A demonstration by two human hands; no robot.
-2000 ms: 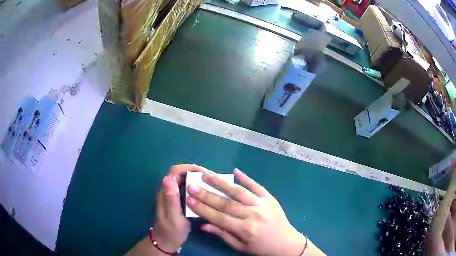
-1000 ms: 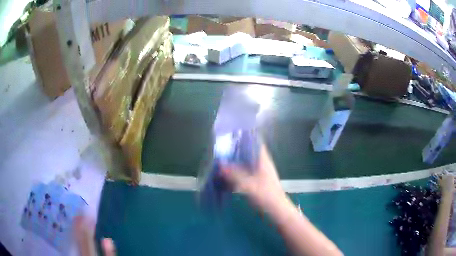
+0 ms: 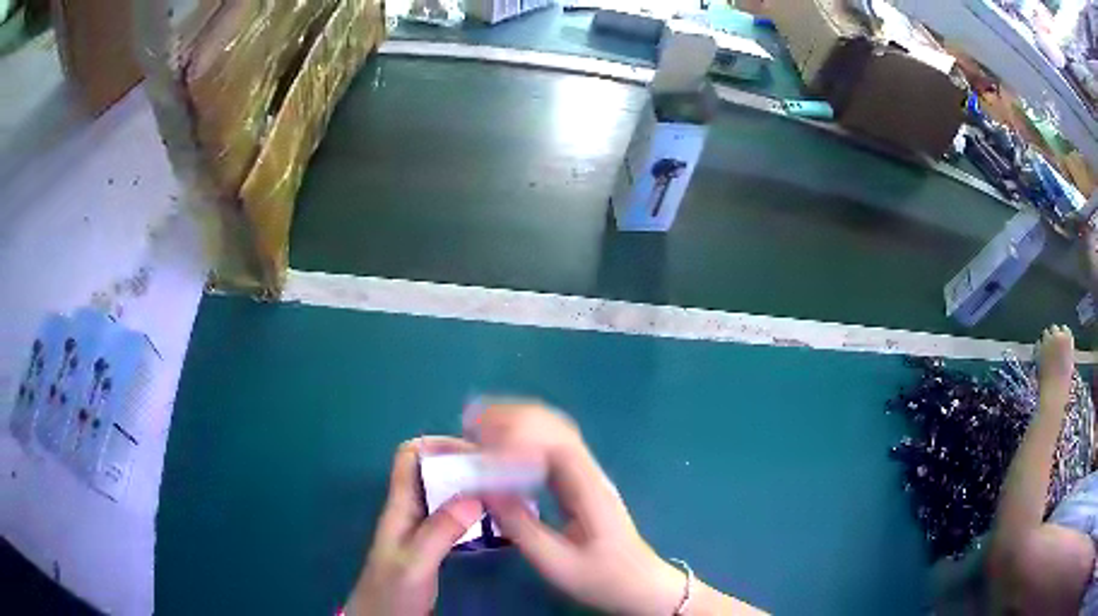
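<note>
A small product box (image 3: 442,479) stands on the teal-green bench top (image 3: 307,397) in front of me, seen from above. Its white top flap is partly raised and blurred, and a dark inside shows below it. My left hand (image 3: 412,535) is closed around the box's left side, with the thumb on its top. My right hand (image 3: 566,505) is at the right side and holds the flap, its fingers blurred. The lower part of the box is hidden.
Closed boxes (image 3: 90,391) lie in a row on the white side table (image 3: 72,229). A wrapped carton (image 3: 259,144) stands at upper left. Beyond the rail (image 3: 602,315), open boxes (image 3: 660,175) stand on the belt (image 3: 482,181). A neighbour's arm (image 3: 1035,445) is beside a black pile (image 3: 957,451).
The blurred box held over the belt a second ago is now on the bench between both hands. My left hand has moved from the lower left onto it. More closed-box rows show at left than two seconds ago.
</note>
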